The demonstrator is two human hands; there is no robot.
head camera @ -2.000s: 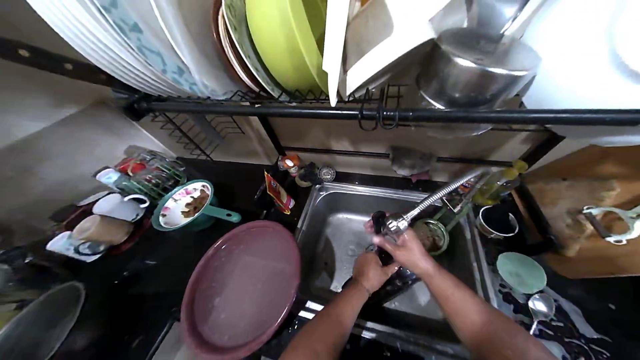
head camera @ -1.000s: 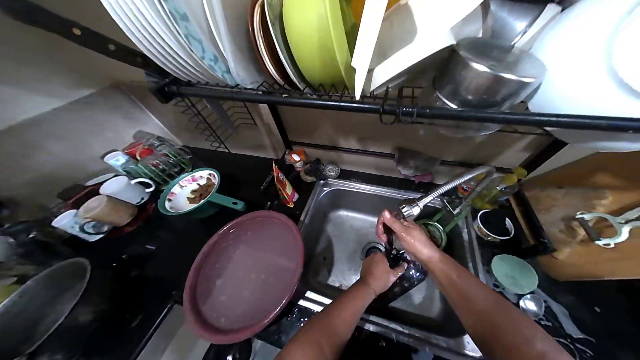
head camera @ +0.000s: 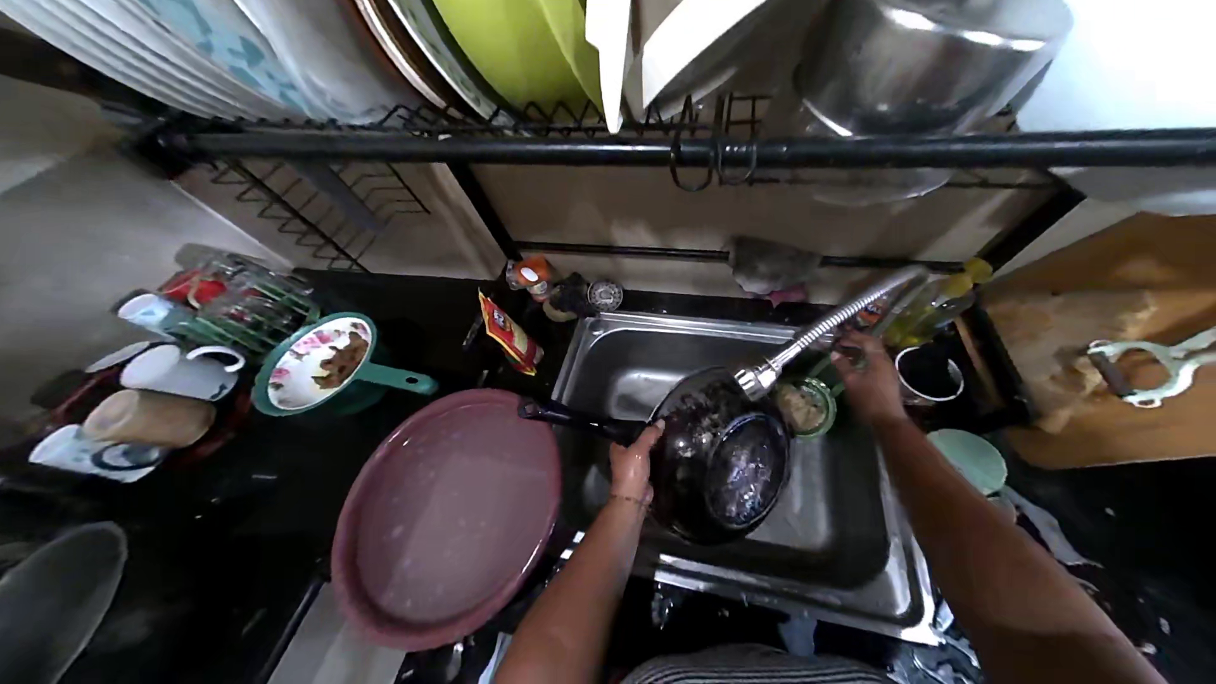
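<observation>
My left hand (head camera: 635, 465) grips the rim of a dark frying pan (head camera: 698, 446) near its handle. The pan is tilted over the stainless steel sink (head camera: 836, 513), its underside facing up, and its black handle reaches left over the edge of a pink basin (head camera: 446, 513). The flexible metal faucet (head camera: 807, 342) points its spout at the pan. My right hand (head camera: 869, 375) is at the sink's back right, by the base of the faucet; its fingers are partly hidden. A green-rimmed strainer or bowl (head camera: 806, 408) lies beside the pan.
Left of the basin stand a green-handled pan (head camera: 380, 378) with a floral bowl, and several mugs (head camera: 180, 372). A dish rack bar (head camera: 608, 149) crosses above with plates and a steel pot (head camera: 926, 66). At right are a bottle (head camera: 921, 313), a cup (head camera: 929, 375) and a wooden board (head camera: 1073, 332).
The pan has been raised and turned, its handle now to the left. My right hand has moved from the spout to the back right, away from my left hand.
</observation>
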